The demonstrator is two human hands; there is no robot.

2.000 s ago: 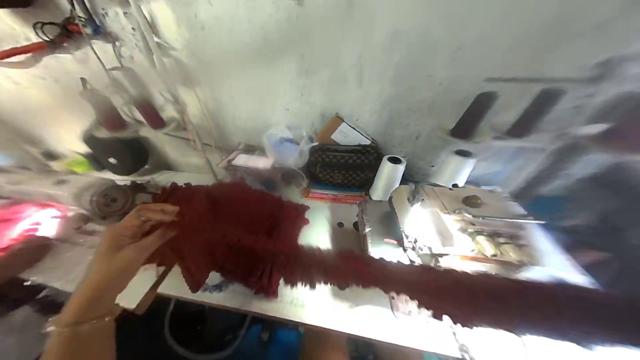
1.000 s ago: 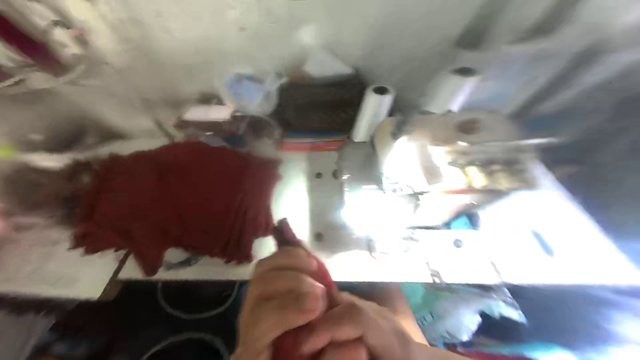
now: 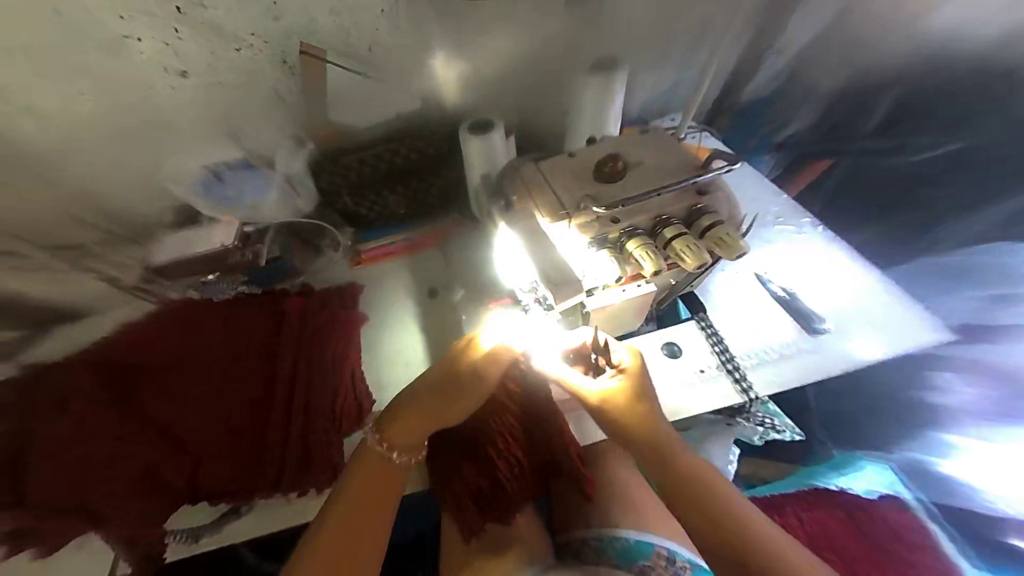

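My left hand (image 3: 472,376), with a beaded bracelet at the wrist, grips a dark red gathered fabric piece (image 3: 508,448) just in front of the needle area of a serger sewing machine (image 3: 632,180). My right hand (image 3: 604,384) holds the same fabric from the other side, and dark pointed tips, perhaps small snips, stick up between its fingers. Glare from the machine's lamp hides the fingertips and the upper end of the fabric. The fabric hangs down over the table edge towards my lap. A pile of dark red fabric (image 3: 216,392) lies on the table left of my left hand.
White thread cones (image 3: 484,160) stand behind the machine. A patterned dark bag (image 3: 384,176), a plastic bag (image 3: 248,188) and a clear container (image 3: 304,248) are at the back left. Tweezers (image 3: 792,304) lie right of the machine. Red fabric in a bag (image 3: 856,528) sits below right.
My hands have moved up to the machine's needle area with the red fabric. Two seconds ago my left hand was at the pile and a long red strip stretched rightward. The view is now closer to the machine.
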